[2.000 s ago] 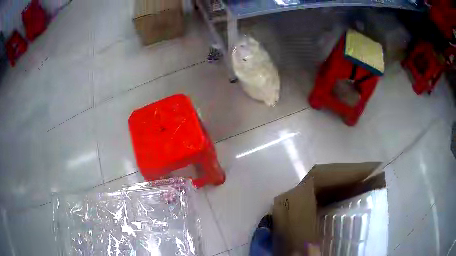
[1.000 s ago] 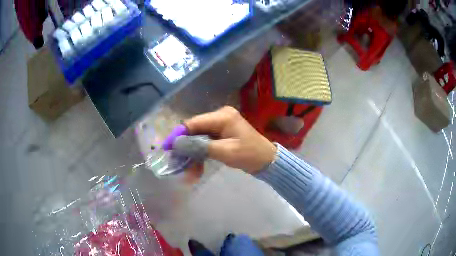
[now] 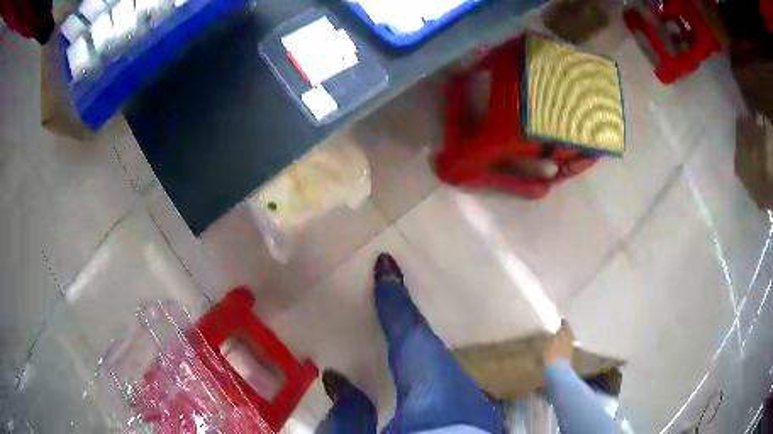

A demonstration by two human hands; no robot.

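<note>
My right hand point(image 3: 557, 346), small and blurred in a light blue sleeve, is at the upper edge of an open cardboard carton point(image 3: 507, 364) at the bottom right. Its fingers lie over the carton's edge and appear to grip it. The carton is cut off by the frame's bottom, and white material shows below its flap. My left hand is not in view.
A dark bench point(image 3: 208, 140) holds blue bins point(image 3: 102, 106), one with white blocks, and a clear tray point(image 3: 360, 91) with white pieces. A clear bag point(image 3: 326, 182) lies below it. Red stools point(image 3: 483, 127) stand right and lower left point(image 3: 292, 381), the latter by crinkled clear plastic point(image 3: 161, 377).
My right hand has moved from the centre, near the bag, down to the carton at the bottom right. The view has shifted, and my legs and feet show more fully.
</note>
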